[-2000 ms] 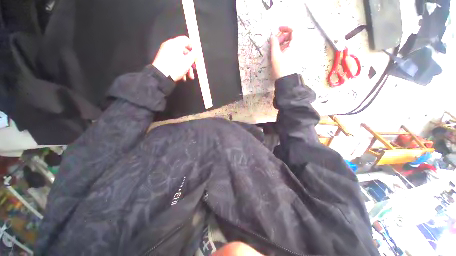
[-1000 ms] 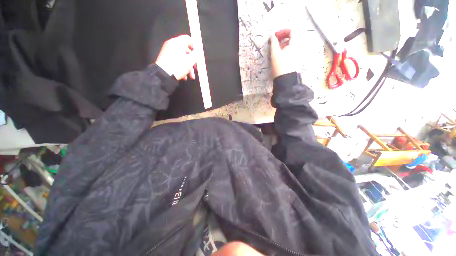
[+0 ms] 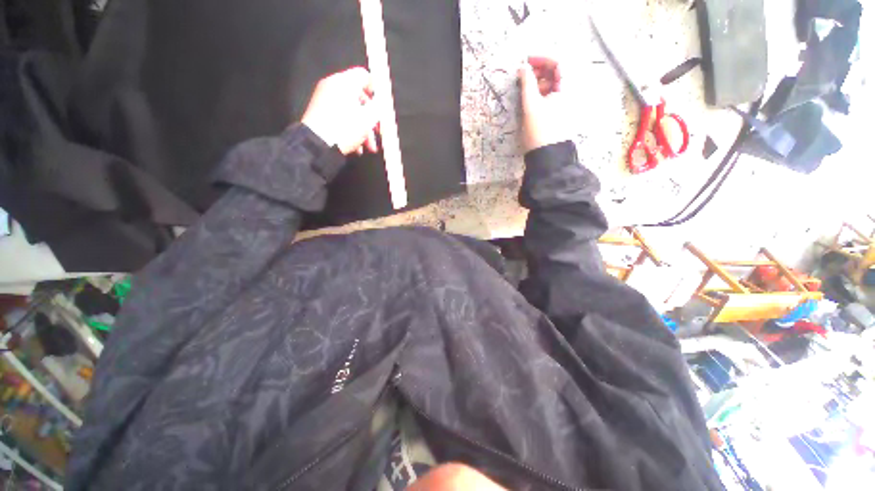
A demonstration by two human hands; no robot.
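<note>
Black fabric (image 3: pixel 240 58) covers the left of the table. A ruler (image 3: pixel 387 125), white in the glare, lies on it, running from the top edge of the picture down near the fabric's lower edge. My left hand (image 3: pixel 343 108) rests at the ruler's left side with curled fingers; whether it grips the ruler is not clear. My right hand (image 3: pixel 542 104) is over the pale table (image 3: pixel 494 206), right of the fabric, its fingers curled in. Glare hides whether it holds something small.
Red-handled shears (image 3: pixel 652 125) lie partly open right of my right hand. Beyond them are a dark grey block (image 3: pixel 734 53), a thin black cord (image 3: pixel 715 182) and dark fabric scraps (image 3: pixel 806 125). Wooden stools (image 3: pixel 748 292) and piled odds and ends stand below the table.
The view has shifted very slightly. Both hands and the ruler stay in nearly the same places.
</note>
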